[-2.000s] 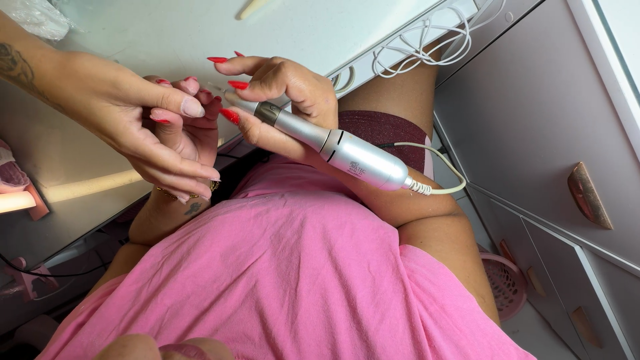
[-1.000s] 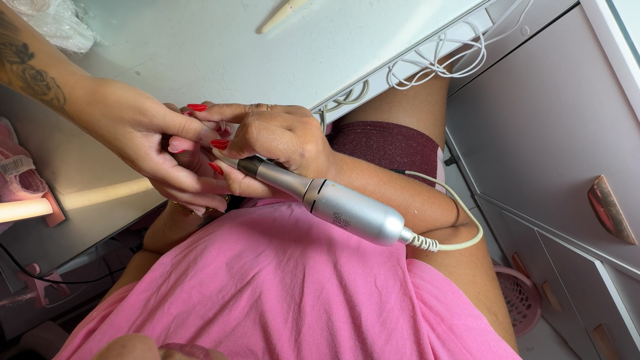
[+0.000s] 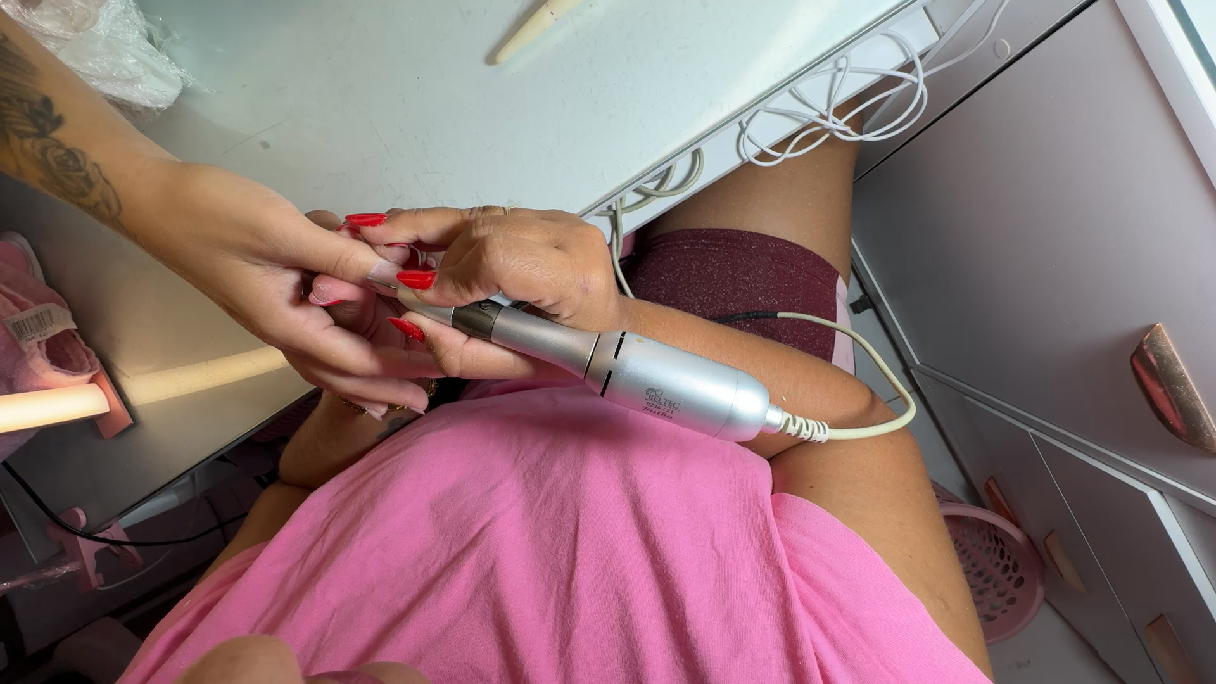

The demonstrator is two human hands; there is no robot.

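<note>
My right hand (image 3: 532, 261), with long red nails, grips a silver electric nail drill handpiece (image 3: 674, 388). Its front end points left and lies close to the thumbnail (image 3: 383, 274) of another person's hand (image 3: 228, 252). That hand reaches in from the left, below a tattooed forearm. My left hand (image 3: 356, 309) is mostly hidden behind and beneath it, with its fingers around the other person's fingers near the thumb. A pale cord (image 3: 879, 427) runs from the back of the handpiece and loops past my right forearm. The bit and the exact contact are hidden by fingers.
Ahead is a white table (image 3: 399, 123) with a cream pointed stick-like object (image 3: 532, 33) and clear plastic wrap (image 3: 114, 52). White cables (image 3: 826, 123) hang along its edge. Grey drawers (image 3: 1026, 218) stand at right, a pink basket (image 3: 993, 570) below. A glowing tube lamp (image 3: 52, 408) is at left.
My right hand has gone from raised, spread fingers to curled fingers beside the other person's thumb. The handpiece's front end has come to that thumbnail.
</note>
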